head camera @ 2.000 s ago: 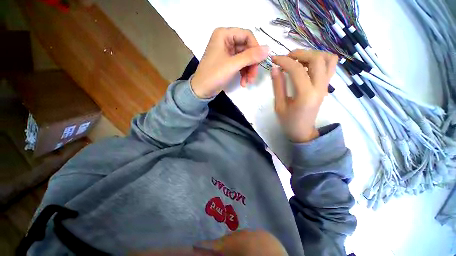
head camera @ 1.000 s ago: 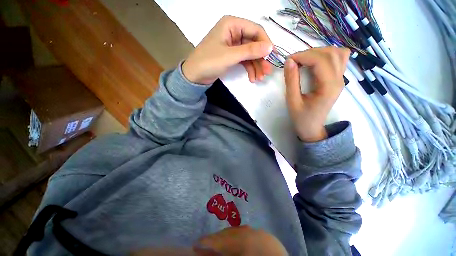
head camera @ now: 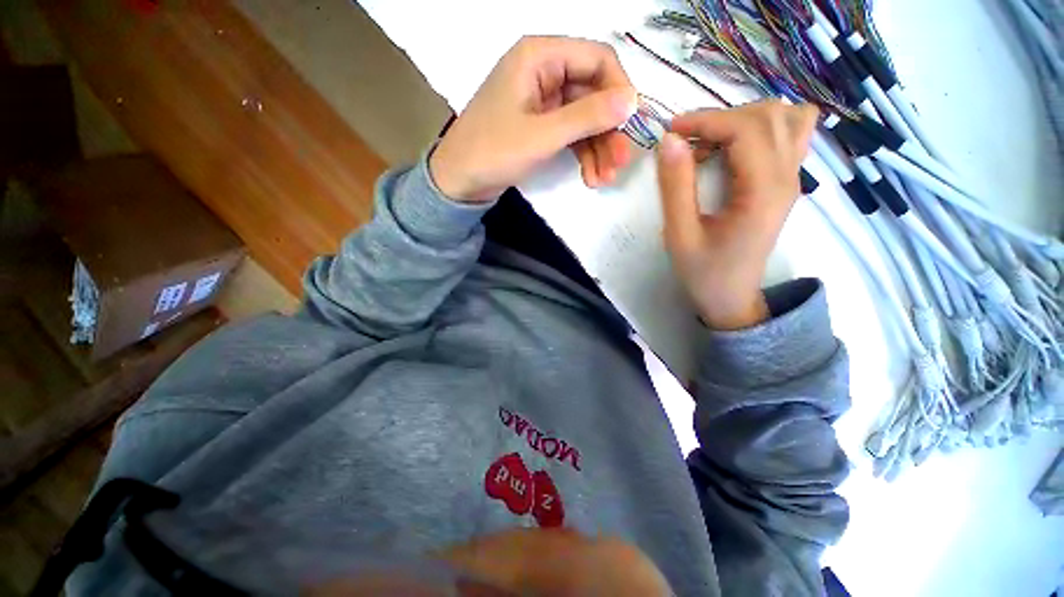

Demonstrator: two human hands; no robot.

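My left hand (head camera: pixel 531 123) is at the upper middle, thumb and index finger pinching a small tuft of fine coloured wires (head camera: pixel 644 126). My right hand (head camera: pixel 741 192) is just right of it, thumb and index fingertips at the other side of the same wires. The wires span the short gap between the hands. Whether a small part sits at my left fingertips cannot be told. A thin dark wire (head camera: pixel 677 70) runs above the gap towards my right hand. Behind it lie multi-core cables (head camera: pixel 916 227) with black sleeves (head camera: pixel 858 134) and fanned core wires (head camera: pixel 758 41).
Pale grey cable ends (head camera: pixel 968 385) cluster on the white table (head camera: pixel 630 245) at the right, with more grey cables (head camera: pixel 1015 58) at the upper right edge. A cardboard box (head camera: pixel 152 251) stands on the brown floor at the left. My grey-sleeved body fills the bottom.
Since the earliest frame both hands have shifted slightly, my right hand to the right. The wires between the fingertips show more clearly. Over the last second the hands have barely moved.
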